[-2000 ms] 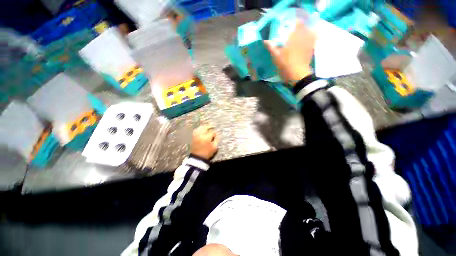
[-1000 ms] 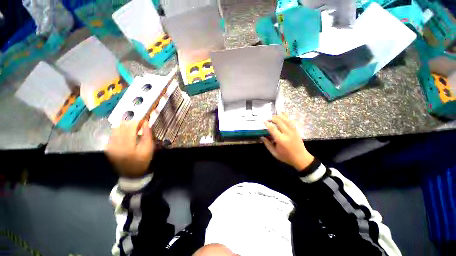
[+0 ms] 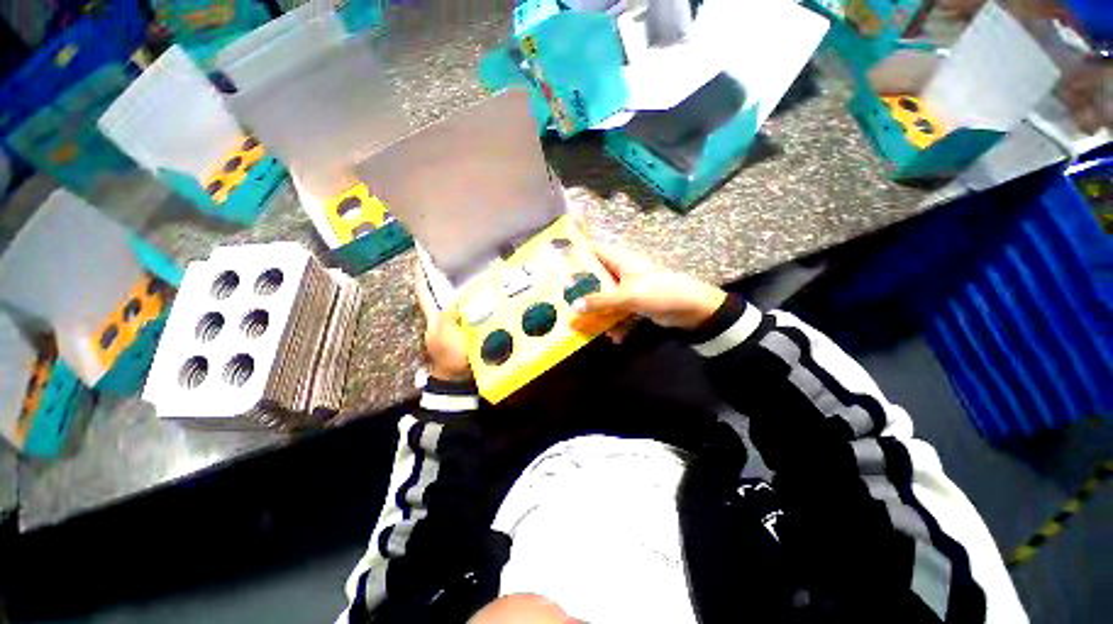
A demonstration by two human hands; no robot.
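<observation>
A yellow six-hole insert (image 3: 518, 355) is between my two hands, tilted over the front of an open box near the bench's front edge. The box's grey-white lid (image 3: 470, 183) stands up behind the insert, and the insert hides most of the box. My left hand (image 3: 448, 344) grips the insert's left side, partly hidden by it. My right hand (image 3: 647, 293) grips its right side with the fingers on the yellow face near a hole. The stack of white six-hole inserts (image 3: 238, 323) stands to the left, with layered edges.
Filled boxes with raised lids stand at the left (image 3: 114, 341), behind the stack (image 3: 232, 183), beside the held insert (image 3: 366, 239) and at far right (image 3: 918, 140). An empty open teal box (image 3: 690, 159) and tipped cartons (image 3: 568, 67) lie behind. A blue crate (image 3: 1013, 317) is at right.
My left hand has moved from the white stack to the insert's left side. The yellow insert now shows over the box, held by both hands. The camera view has turned.
</observation>
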